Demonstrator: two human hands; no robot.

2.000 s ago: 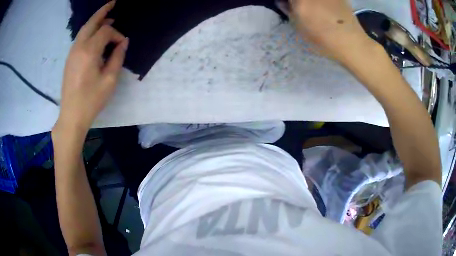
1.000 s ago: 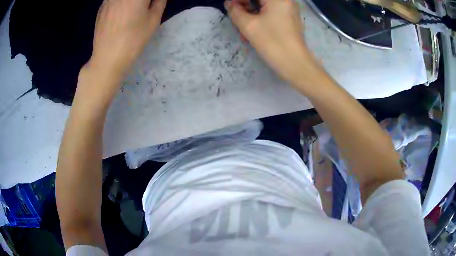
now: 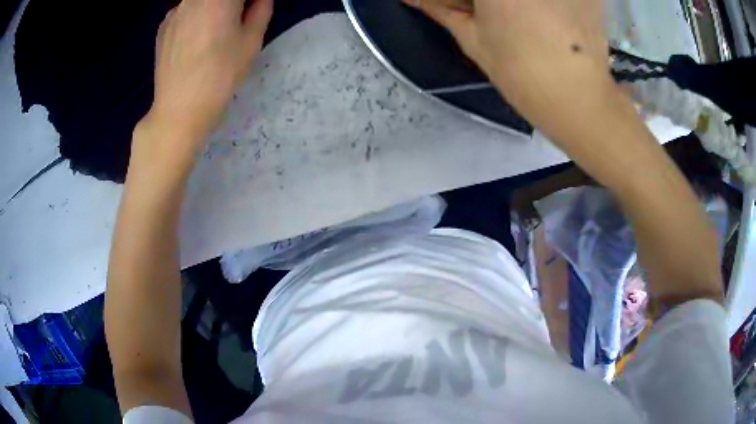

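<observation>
A black cut piece (image 3: 79, 74) lies on the white cloth, with a frayed left edge and a curved edge near the top middle. My left hand (image 3: 207, 62) rests on it at the top edge; its fingertips are partly out of the picture, so a grip cannot be told. My right hand (image 3: 530, 50) is over the electric iron (image 3: 423, 50), closed round its handle, which the hand hides. The iron's dark plate with silver rim lies right of the curved edge. A thin dark strip (image 3: 35, 178) trails from the fabric at the left.
The white table cover (image 3: 315, 149) carries dark lint. A wrapped pale cord (image 3: 692, 116) and a braided cord run behind the iron at right. A clear plastic bag (image 3: 348, 232) hangs at the front edge. Below are a blue crate (image 3: 54, 352) and a plastic-lined bin (image 3: 593, 240).
My right hand has gone from the fabric's curved edge to the iron, and the iron has moved left towards the fabric. My left hand has barely moved over the last second.
</observation>
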